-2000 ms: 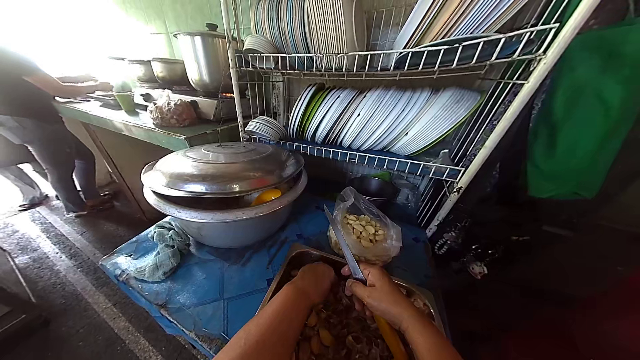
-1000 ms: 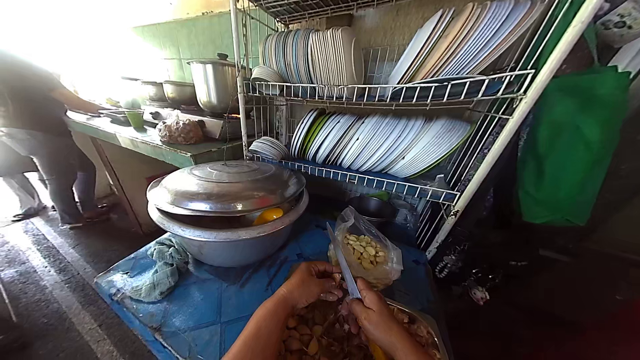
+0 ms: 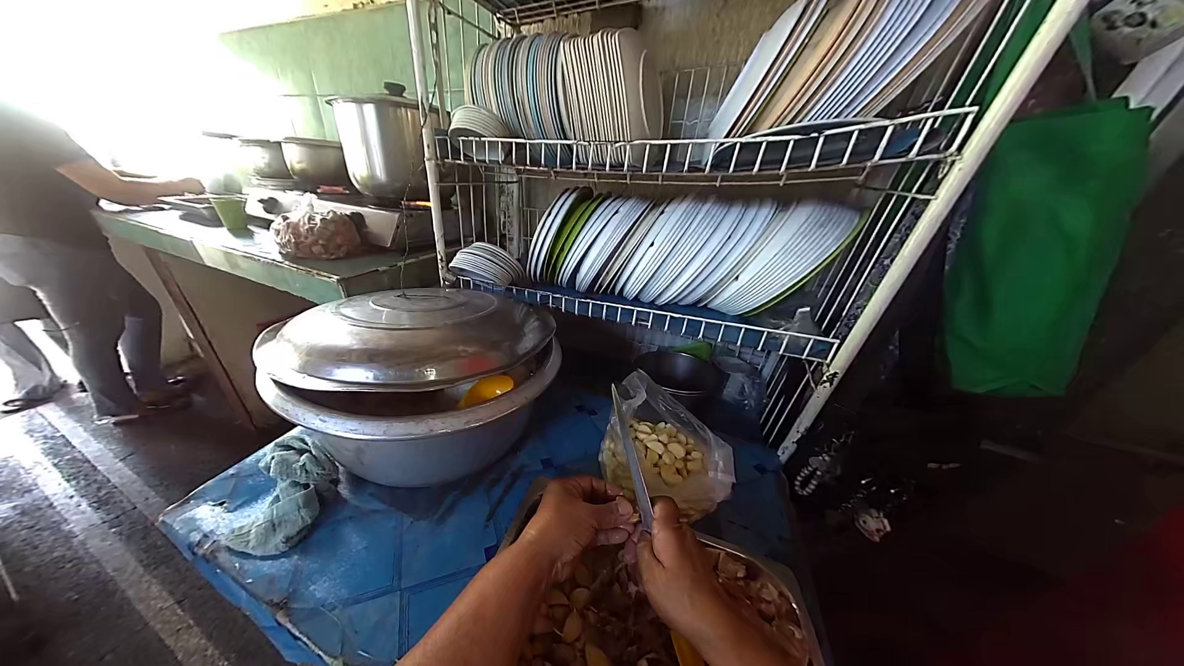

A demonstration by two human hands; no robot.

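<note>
My right hand (image 3: 675, 560) grips a knife (image 3: 633, 458), its blade pointing up and away from me. Close beside it, my left hand (image 3: 578, 518) pinches a small piece, likely a garlic clove, near the base of the blade. Both hands are over a metal tray (image 3: 786, 578) filled with unpeeled cloves and loose skins. Just beyond the hands stands an open clear plastic bag (image 3: 712, 458) of peeled garlic cloves (image 3: 668, 448). A yellow strip, perhaps the knife's handle, shows below my right hand.
A large aluminium basin (image 3: 407, 453) with a tilted lid (image 3: 407, 338) sits at the left on the blue-covered table (image 3: 370, 564), near a crumpled cloth (image 3: 282, 499). A wire dish rack (image 3: 647, 319) full of plates rises behind. A person (image 3: 55, 231) stands at the far-left counter (image 3: 250, 264).
My left hand has come up from inside the tray to the knife, where it now holds a small piece. The knife has stayed in my right hand.
</note>
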